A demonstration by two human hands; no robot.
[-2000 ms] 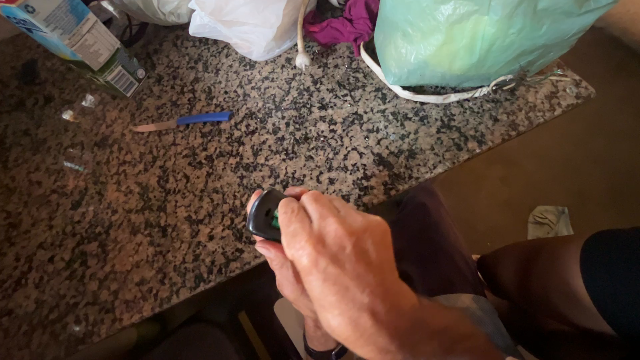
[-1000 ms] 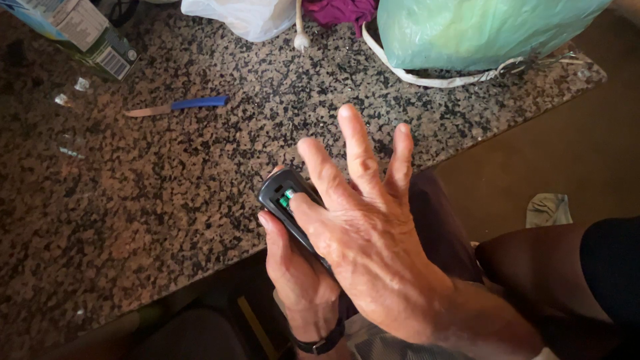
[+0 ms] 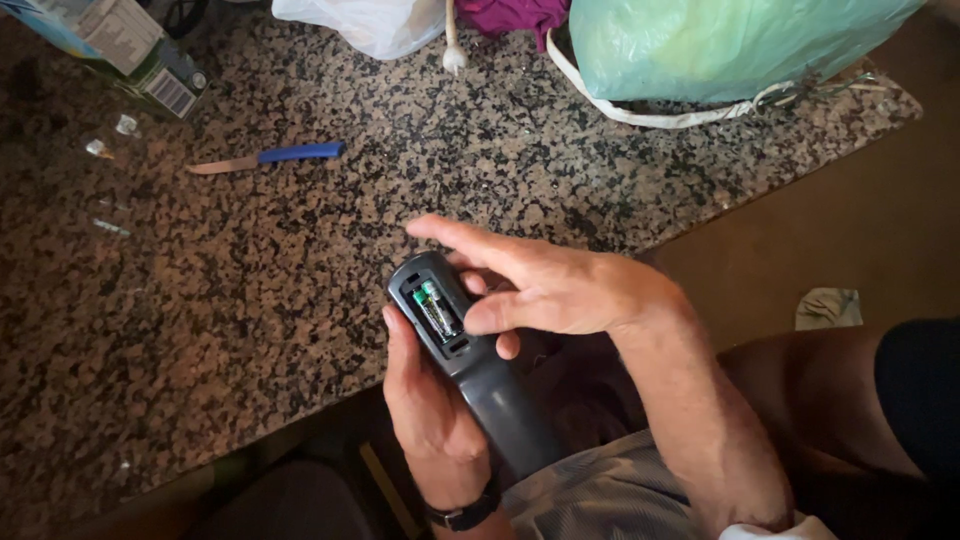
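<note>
My left hand (image 3: 435, 420), with a dark-strapped watch on its wrist, holds a dark grey remote control (image 3: 504, 416) back side up. The battery compartment in its upper end is uncovered, and green and silver batteries (image 3: 437, 309) lie inside, side by side. My right hand (image 3: 555, 289) is over the remote's right edge. Its thumb tip is beside the compartment and its index finger stretches out past the remote's top end; I cannot tell whether the thumb touches. No battery cover shows.
On the granite countertop (image 3: 247, 300) lie a blue-handled knife (image 3: 300, 152), small clear scraps (image 3: 127, 124), a carton (image 3: 142, 60), a white plastic bag (image 3: 375, 26), a purple cloth (image 3: 510, 19) and a green plastic bag (image 3: 720, 49) with a white strap (image 3: 660, 118). A cloth (image 3: 829, 309) lies below the counter's edge.
My right hand has moved off the battery compartment to its right side, and its raised fingers have come down. The batteries and the back of the remote now show more fully.
</note>
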